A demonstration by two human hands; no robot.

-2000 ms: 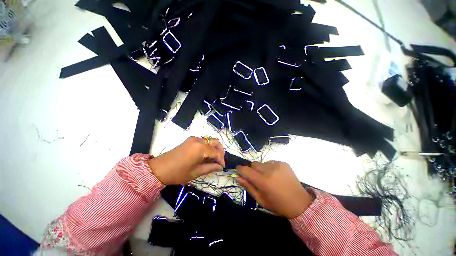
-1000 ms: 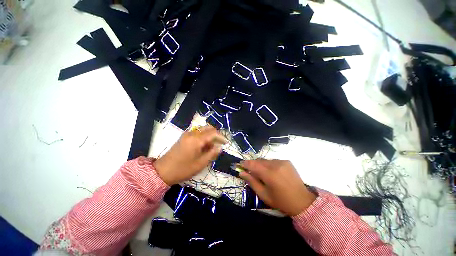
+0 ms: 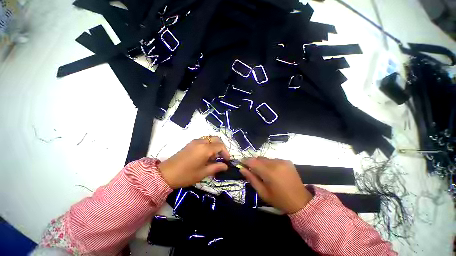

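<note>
A black webbing strap (image 3: pixel 327 175) runs from my fingers to the right, passing under my right hand. My left hand (image 3: pixel 196 161) is closed on its left end; the ring there is mostly hidden by my fingers. My right hand (image 3: pixel 275 182) is at the same end, fingertips almost touching the left ones, with a small yellowish and metallic glint of a tool, probably thread snips (image 3: pixel 239 165). Fine thread ends (image 3: pixel 225 186) lie on the table just below the hands.
A large pile of black straps with silver rings (image 3: pixel 266 113) lies beyond my hands. More ringed straps (image 3: pixel 235 227) lie nearest me. Thread waste (image 3: pixel 382 187), a small black block (image 3: pixel 394 88) and a dark heap with metal hardware (image 3: pixel 437 120) are at right. A blue edge (image 3: pixel 15 240) shows lower left.
The strap's long part now shows stretched out to the right of my right hand. My left hand has moved down and right, back against the right fingertips, after being apart one second ago.
</note>
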